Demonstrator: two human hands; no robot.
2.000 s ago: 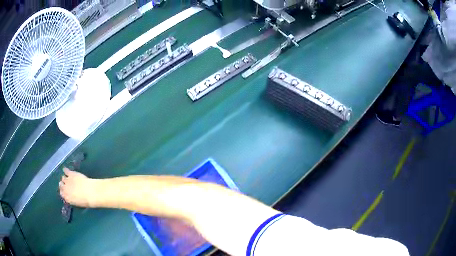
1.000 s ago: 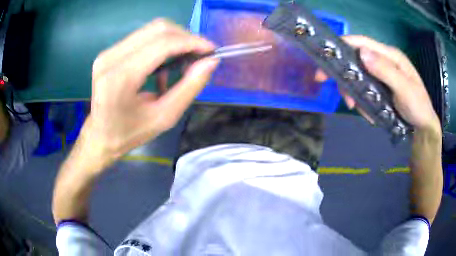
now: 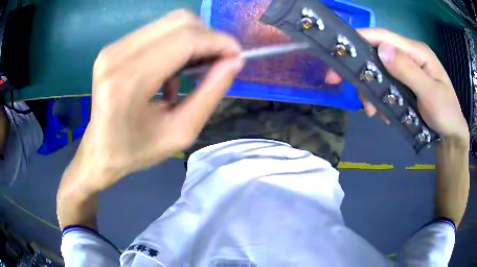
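Note:
My left hand (image 3: pixel 151 88) pinches silvery tweezers (image 3: pixel 274 50) between thumb and fingertips. The tweezers point right, and their blurred tips lie by the bar's left edge; whether they touch it I cannot tell. My right hand (image 3: pixel 418 78) holds a dark grey fixture bar (image 3: pixel 327 46), thumb on its right side, fingertips showing at its left side. The bar slants from upper left to lower right. It bears one row of several seated components (image 3: pixel 341 49) with brass-coloured centres and shiny silver bits. Below the hands is a blue bin (image 3: pixel 334 96) with copper-coloured speckle inside, partly hidden by the bar.
The green bench (image 3: pixel 60 57) bears a dark block (image 3: pixel 15 47) at far left and a dark ribbed stack (image 3: pixel 454 68) at right. At left are a person's sleeve (image 3: pixel 23 138) and a blue stool (image 3: pixel 60 125). The grey floor has yellow lines.
Two seconds ago the view showed an arm reaching across the bench. Since one second ago, the tweezers have moved right to the bar, which looks slightly larger and flatter to view.

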